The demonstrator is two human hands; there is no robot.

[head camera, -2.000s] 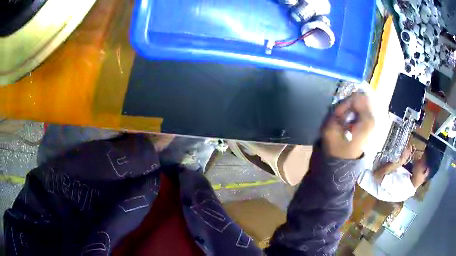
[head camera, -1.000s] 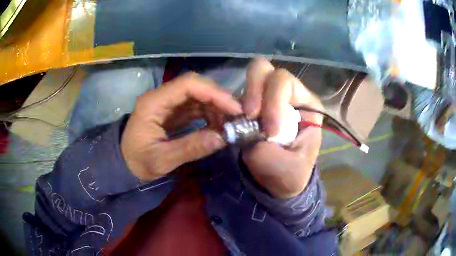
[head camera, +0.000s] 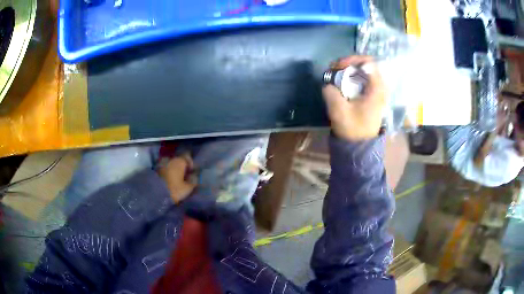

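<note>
My right hand (head camera: 357,112) is raised over the right end of the dark green mat (head camera: 212,86). It holds a white lamp-base housing (head camera: 352,82) with its silver threaded end pointing left. My left hand (head camera: 178,177) is low over my lap, its fingers curled and blurred; whether it holds anything cannot be told. The clear plastic bag (head camera: 374,40) lies right behind my right hand. The blue tray (head camera: 201,24) is at the top, with part of a white piece and a red wire in it.
A round gold-rimmed device (head camera: 26,51) is at the upper left, on orange-yellow covering (head camera: 29,118). A white sheet (head camera: 442,86) lies on the right. Another person in white (head camera: 488,161) is at the far right. Cartons (head camera: 405,270) stand on the floor at lower right.
My hands were together around the housing over my lap. They have parted: the right has moved up and right with the housing, the left down and left. The blue tray is back in view.
</note>
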